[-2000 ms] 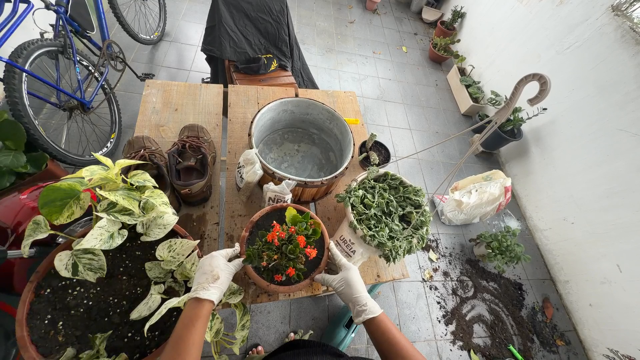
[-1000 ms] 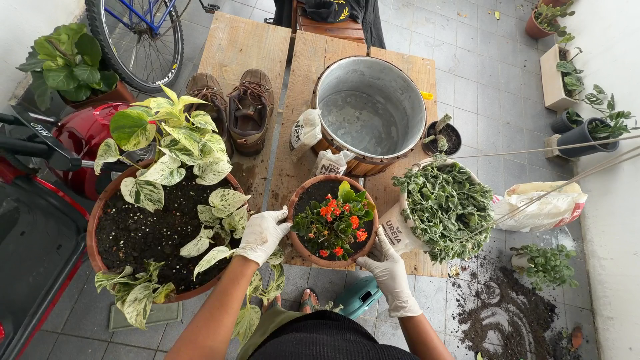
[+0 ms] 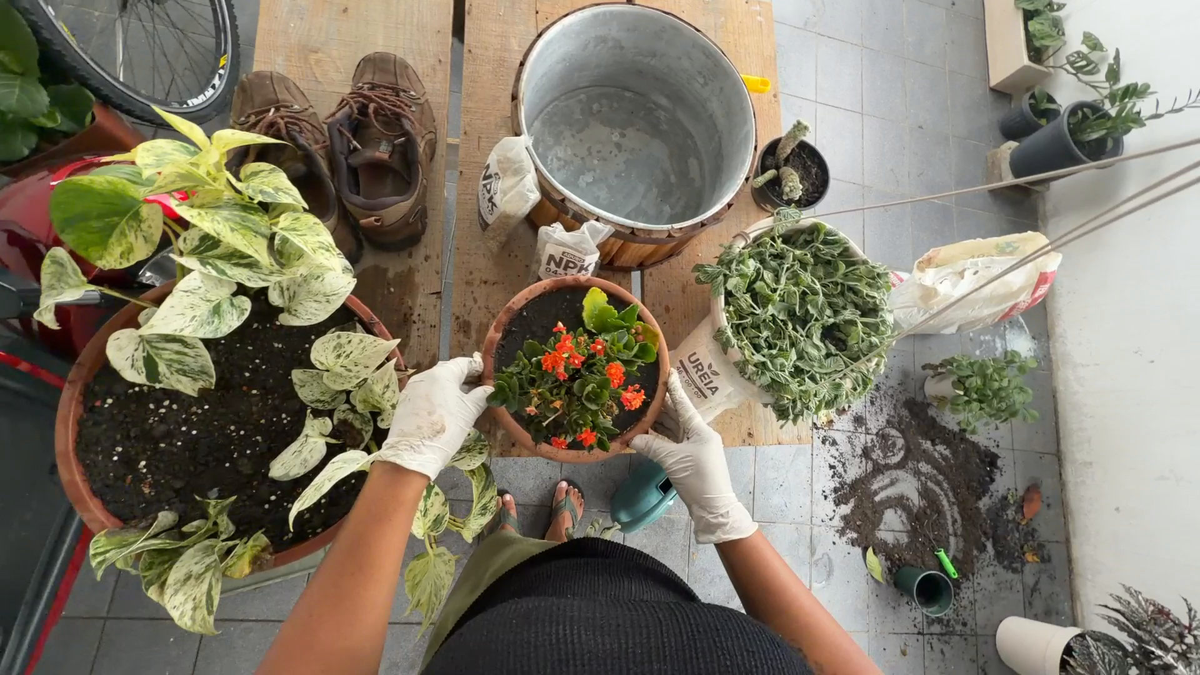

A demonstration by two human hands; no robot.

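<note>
My left hand, in a white glove, grips the left rim of a round terracotta pot of dark soil. My right hand, gloved too, holds that pot's lower right side. A kalanchoe with orange-red flowers grows in it. Just beyond the pot stand a small bag marked NPK and a wood-clad metal tub, with nothing seen inside. A urea bag lies to the right, partly under a pot of drooping leafy plant. The fingertips under the pot are hidden.
A large terracotta pot with variegated pothos is at left. Brown shoes, another NPK bag and a small cactus pot stand on the wooden table. Spilled soil covers floor tiles at right; strings cross above.
The view has shifted and now looks more steeply down. Both hands stay on the flower pot's sides throughout.
</note>
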